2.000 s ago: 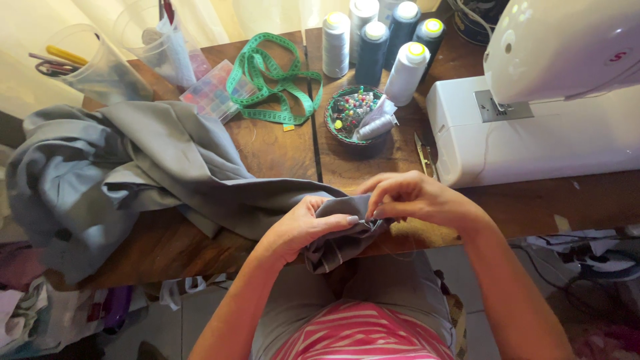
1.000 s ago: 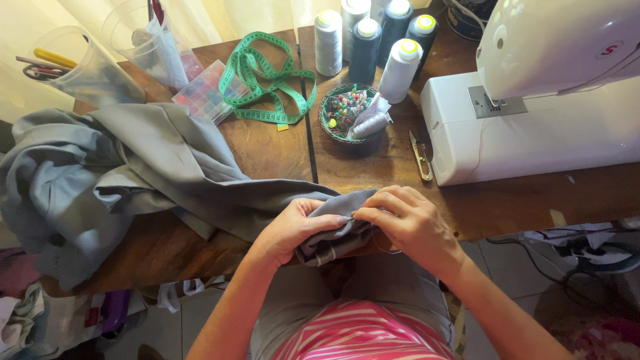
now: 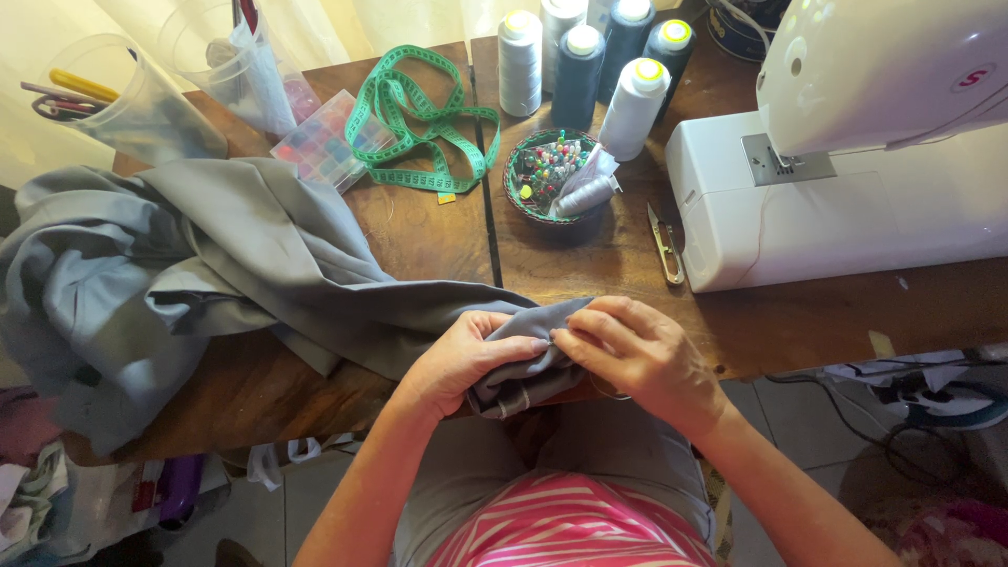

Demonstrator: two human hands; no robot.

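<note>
Grey fabric [image 3: 260, 228] lies bunched on the left of the wooden table and runs to both hands at the front edge. My left hand [image 3: 465, 354] grips the folded end, its thumb pressed on top. At that fold, the fingers of my right hand [image 3: 630, 346] are pinched together against the cloth, close to the left thumb tip. Something small and light shows between the fingertips, too small to name. Pale stitching is visible on the fold's lower part, and a thin thread loops below my right hand.
Thread snips [image 3: 667, 246] lie beside a white sewing machine [image 3: 787, 213]. Beyond my hands are a pin basket [image 3: 516, 201], several thread cones [image 3: 579, 79], a green measuring tape [image 3: 433, 130], a clear compartment box [image 3: 315, 146] and a plastic cup of tools [image 3: 157, 118].
Two seconds ago my right hand was more raised over the fold; now its fingers are lower against the cloth. The left hand still holds the fabric.
</note>
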